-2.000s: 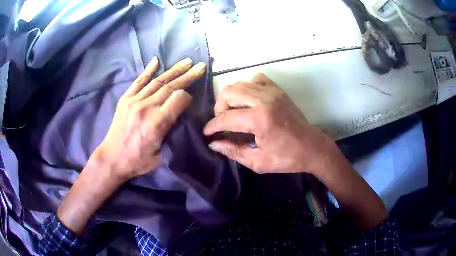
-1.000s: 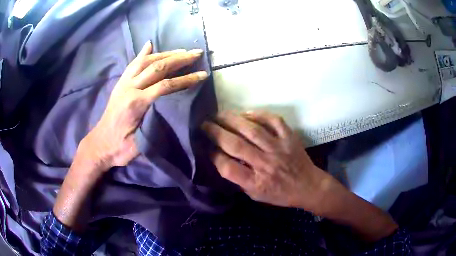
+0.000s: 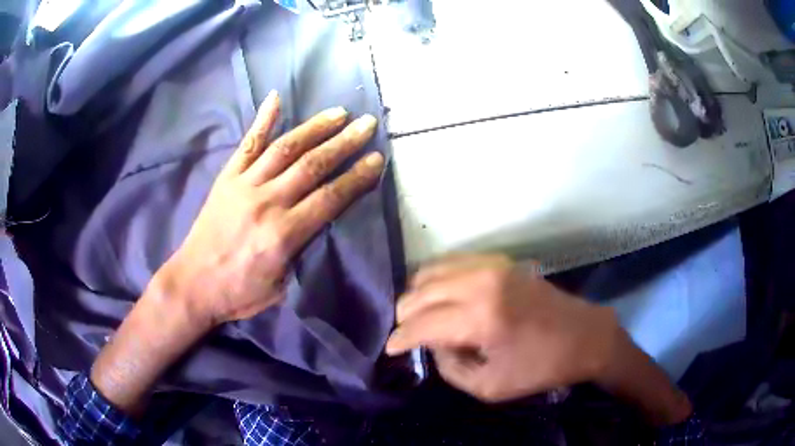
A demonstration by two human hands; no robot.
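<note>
A grey-purple garment piece (image 3: 187, 187) covers the left of the table and hangs over the lap. Its straight right edge runs down from the presser foot (image 3: 355, 24) at the top. My left hand (image 3: 261, 218) lies flat on the cloth with fingers spread, fingertips near that edge. My right hand (image 3: 506, 331) is blurred, at the table's front edge, with thumb and fingertips at the cloth's lower right edge. The fingertips seem to pinch the edge, but blur hides the exact contact.
Dark-handled scissors (image 3: 684, 104) lie at the upper right of the white machine table (image 3: 540, 183). A loose thread (image 3: 669, 172) lies below them. A printed ruler scale runs along the front edge. A pale blue sheet (image 3: 697, 296) shows below the table at right.
My right hand has moved down along the cloth's edge towards the lap. My left hand has flattened with fingers spread, and the fold between the hands has opened out into flatter cloth.
</note>
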